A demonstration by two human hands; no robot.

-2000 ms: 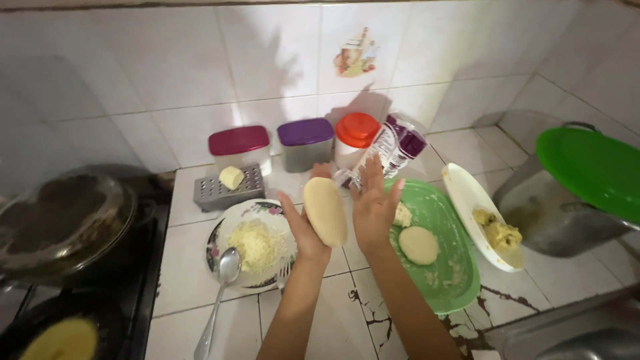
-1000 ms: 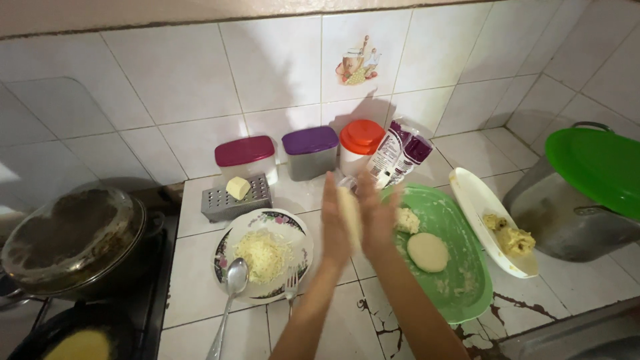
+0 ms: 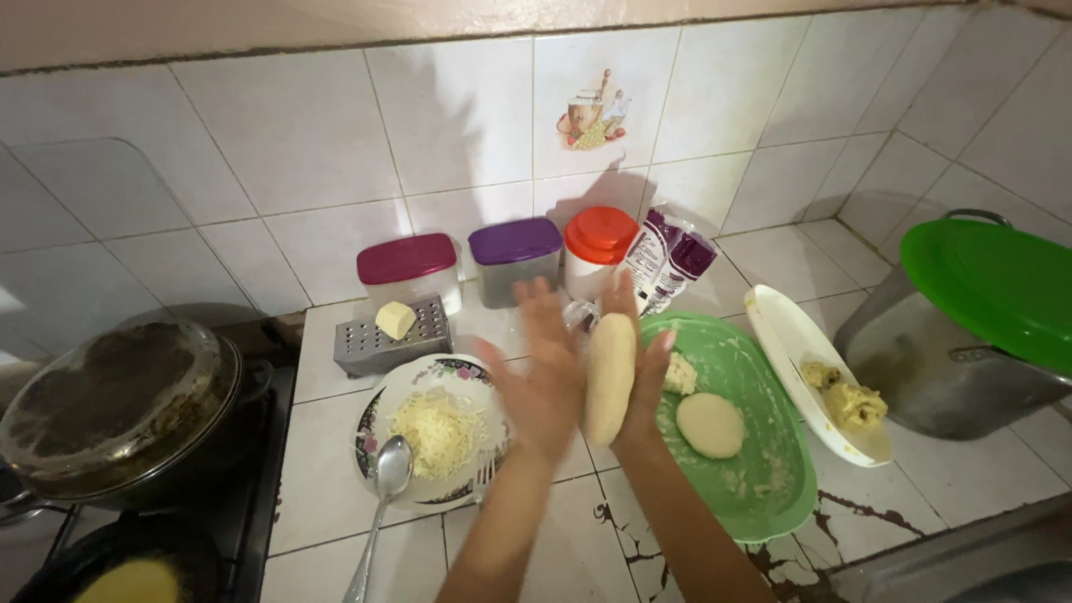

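A flat oval dough patty (image 3: 610, 378) stands on edge against the palm of my right hand (image 3: 643, 377). My left hand (image 3: 540, 377), blurred, is spread just left of it, apart from the patty. To the right, a green plastic basin (image 3: 775, 469) holds a round dough patty (image 3: 710, 425) and a lump of dough (image 3: 680, 373). On the left a floral plate (image 3: 377, 402) carries grated cheese (image 3: 437, 431), with a metal spoon (image 3: 394, 469) and a fork (image 3: 484, 476) at its rim. A block of cheese (image 3: 394, 320) rests on a metal box grater (image 3: 356, 345).
Lidded containers (image 3: 408, 260) and plastic packets (image 3: 670, 255) line the tiled wall. At right are a white oval dish (image 3: 775, 335) with yellow filling and a large pot (image 3: 921, 352) under a green lid. A covered pot (image 3: 117, 410) and a pan (image 3: 126, 569) sit on the stove at left.
My hands were close together around the patty one second ago; now the left hand is apart from it. The patty leans on my right hand, whereas two seconds ago it lay against the left.
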